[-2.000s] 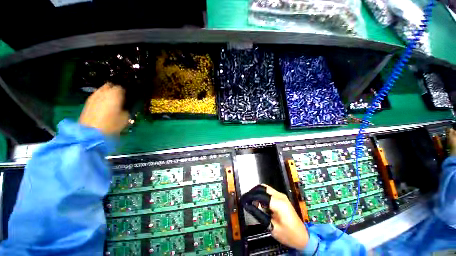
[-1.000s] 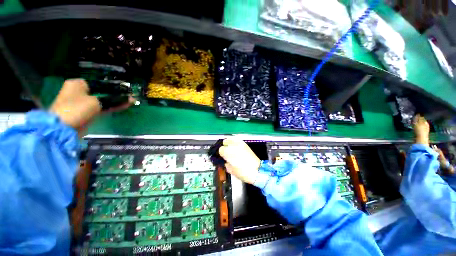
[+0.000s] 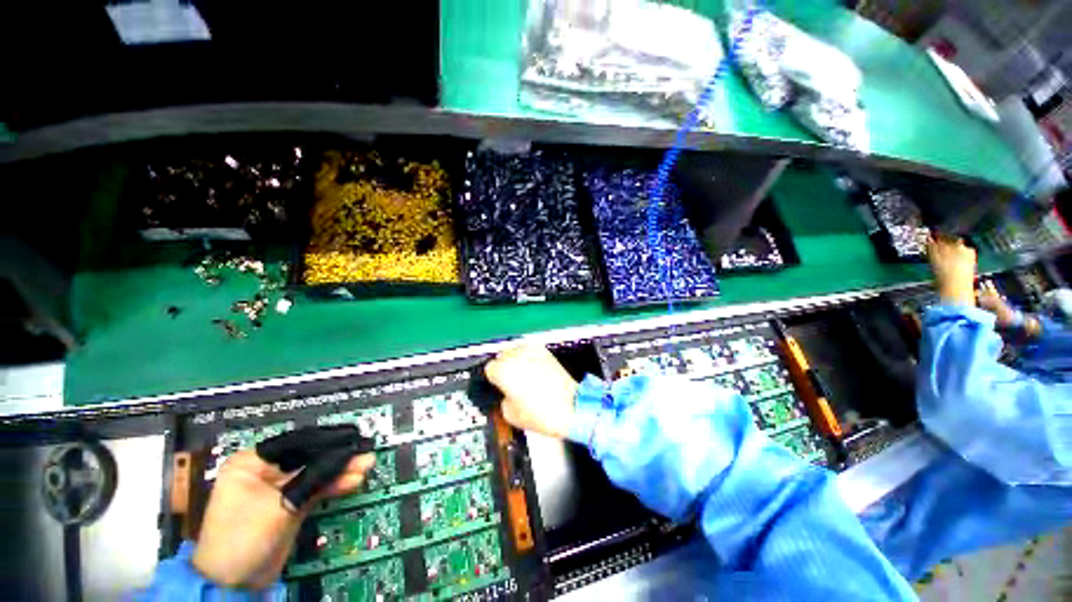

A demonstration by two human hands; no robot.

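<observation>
A black pallet [image 3: 406, 482] holds rows of small green circuit boards [image 3: 456, 503]. My left hand [image 3: 276, 500], with black coverings on its fingers, is over the left part of the pallet with its fingertips close together; whether a part is between them cannot be told. My right hand [image 3: 527, 394] is at the pallet's upper right corner, its black-covered fingertips bent down over the boards; what they hold is hidden. Orange clamps [image 3: 515, 488] sit on the pallet's sides.
Behind the rail are bins of brown-silver parts [image 3: 218, 194], yellow parts [image 3: 382, 223], dark cylinders [image 3: 527, 229] and blue cylinders [image 3: 652, 241]. Loose metallic parts [image 3: 249, 308] lie on the green mat. A second pallet [image 3: 735, 370] is to the right. Another person's hand [image 3: 952, 268] reaches in at far right.
My left hand has moved from beside the leftmost bin down over the pallet. My right hand has stayed at the pallet's upper right corner. The camera view has shifted.
</observation>
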